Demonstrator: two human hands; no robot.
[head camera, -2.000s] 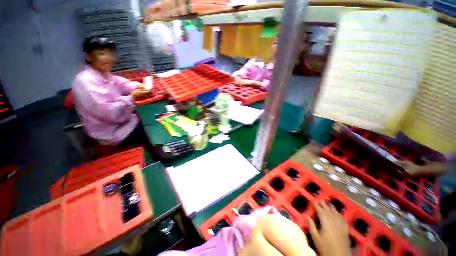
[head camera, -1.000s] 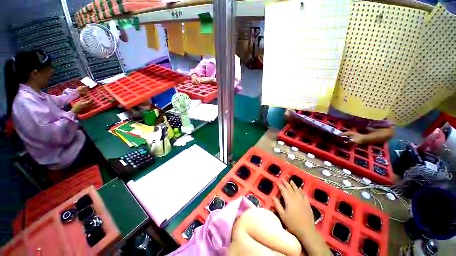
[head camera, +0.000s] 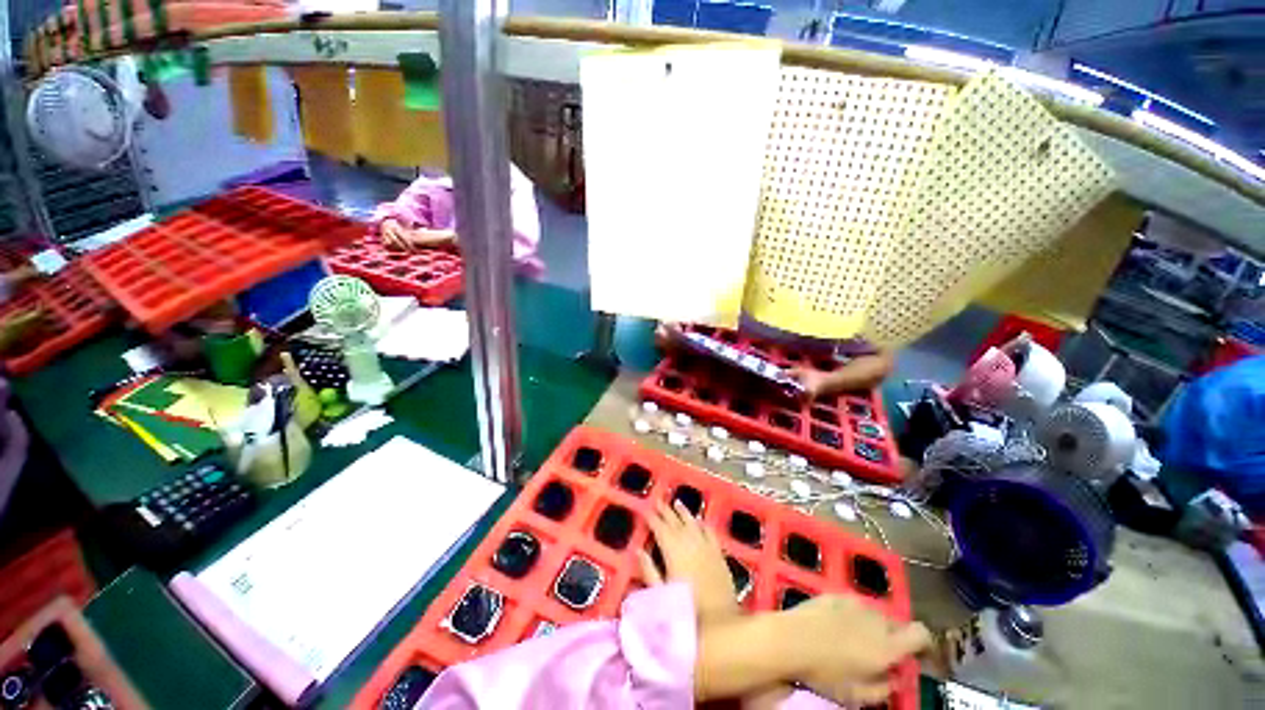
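Note:
A red-orange compartment tray (head camera: 566, 465) lies under my hands, with black square watch heads (head camera: 579, 583) in its pockets. My forearms cross. My right hand (head camera: 690, 558) lies over the middle of the tray, fingers apart, fingertips at a pocket; no lifted watch shows in it. My left hand (head camera: 849, 652) reaches across to the tray's right part, fingers pointing right near its edge. Its palm side is hidden, so I cannot tell if it holds anything. My pink sleeve (head camera: 555, 673) and forearm cover the tray's near pockets.
White pucks on cables (head camera: 801, 488) lie behind the tray. Beyond is a second watch tray (head camera: 867, 465) with a person's hand (head camera: 849, 375). A metal post (head camera: 479, 250) stands at the back. A white board (head camera: 347, 555) is left; a dark blue fan (head camera: 1031, 534) and a bottle (head camera: 1020, 627) are right.
The view has turned right, bringing more of the right bench into sight. My left hand has extended to the right across my right forearm. My right hand stays over the tray, further left along it.

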